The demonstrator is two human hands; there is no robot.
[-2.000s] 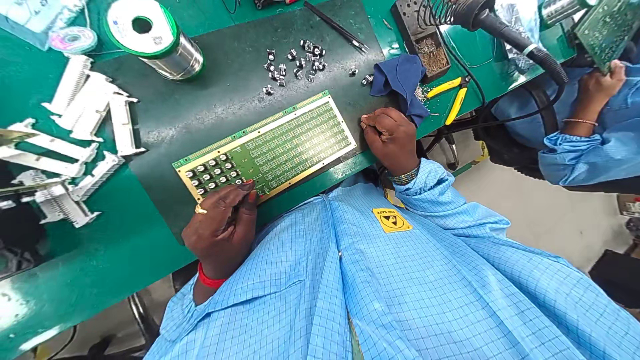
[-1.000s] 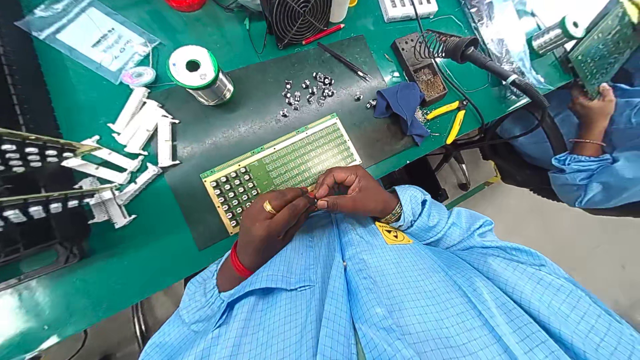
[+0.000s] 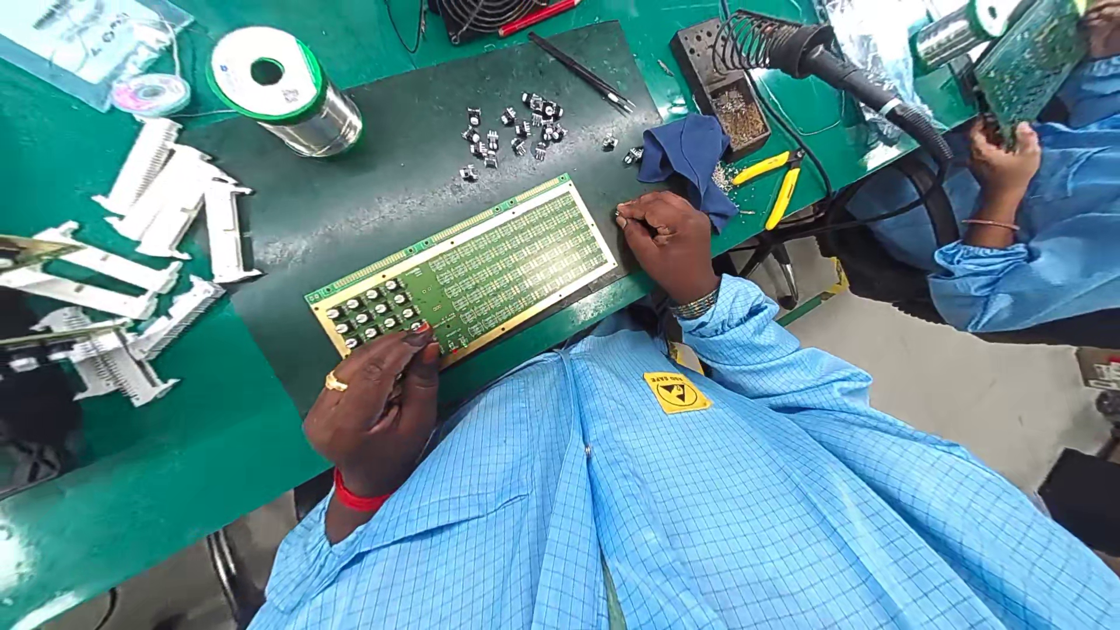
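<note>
A green printed circuit board (image 3: 516,262) with a gold-coloured border lies at a slant on a dark mat. Rows of small round-topped black components (image 3: 374,311) stand at its left end. My left hand (image 3: 376,402) is at the board's lower left edge, thumb and forefinger nearly together; whether a small part is between them I cannot tell. Right of the board, my right hand (image 3: 669,241) rests near the mat's edge with curled fingers and a tiny thing at its fingertips, too small to name. Loose black components (image 3: 521,131) lie scattered on the mat above the board.
Around the mat (image 3: 411,114) are a solder wire spool (image 3: 324,114), white plastic connectors (image 3: 175,197), black tweezers (image 3: 582,72), a blue cloth (image 3: 687,157), yellow-handled cutters (image 3: 783,188) and a soldering iron holder (image 3: 779,48). At right, a co-worker's hand (image 3: 1002,166) holds another circuit board (image 3: 1028,66).
One second ago my hands were together in front of the board; now they are apart, the left at the board's lower left and the right beyond its right end. The view has shifted.
</note>
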